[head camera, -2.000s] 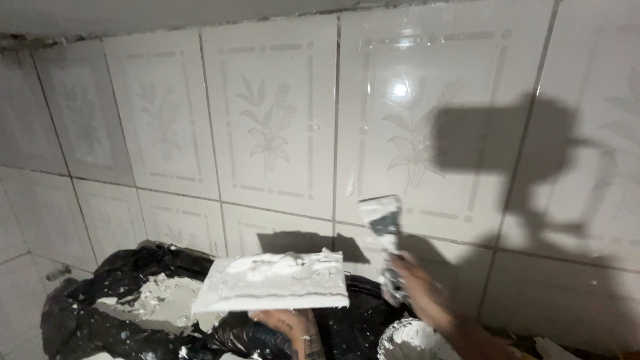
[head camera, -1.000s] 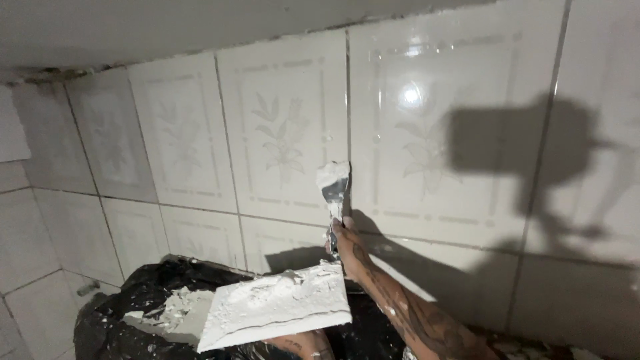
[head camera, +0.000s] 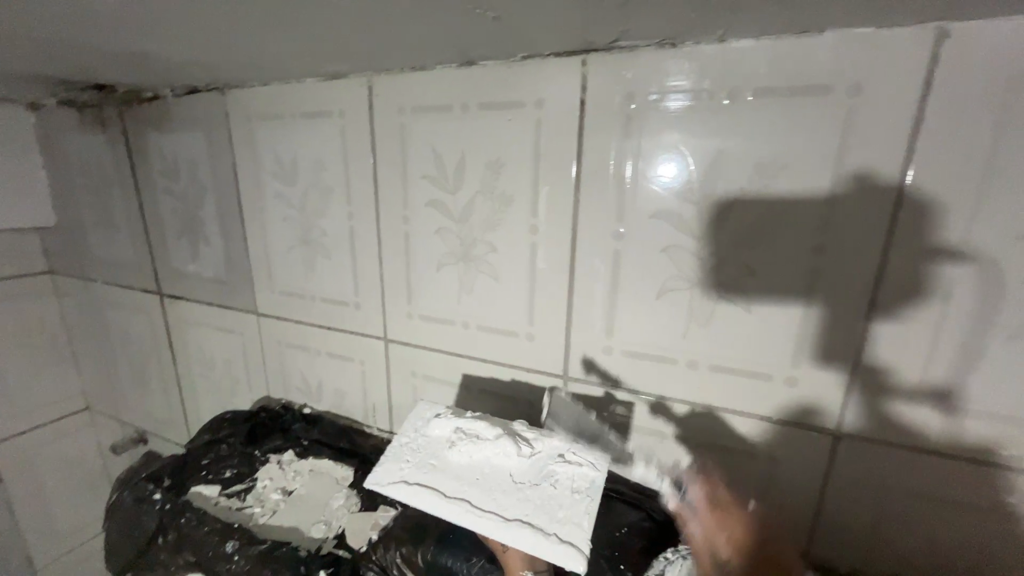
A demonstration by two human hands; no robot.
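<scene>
My left hand (head camera: 516, 558) is under a flat board (head camera: 488, 488), holding it from below; its fingers are mostly hidden. White paste (head camera: 512, 444) lies in ridges on the board's upper face. To the right of the board, my right hand (head camera: 712, 520) is blurred and closed around the handle of a putty knife (head camera: 588, 424). The knife's wide blade is close to the board's upper right edge; whether it touches the paste cannot be told. Behind both stands a wall of pale tiles (head camera: 472, 216) with a leaf and flower pattern and dark joints.
Black plastic sheeting (head camera: 240, 440) covers something below the wall, with broken whitish pieces (head camera: 296, 496) on it. A small pipe stub (head camera: 130, 442) projects from the tiles at the lower left. The grey ceiling (head camera: 320, 36) meets the wall along a rough, dark edge.
My right hand has brought the putty knife down from the vertical tile joint, where it was one second ago, to beside the board. The left hand still holds the board.
</scene>
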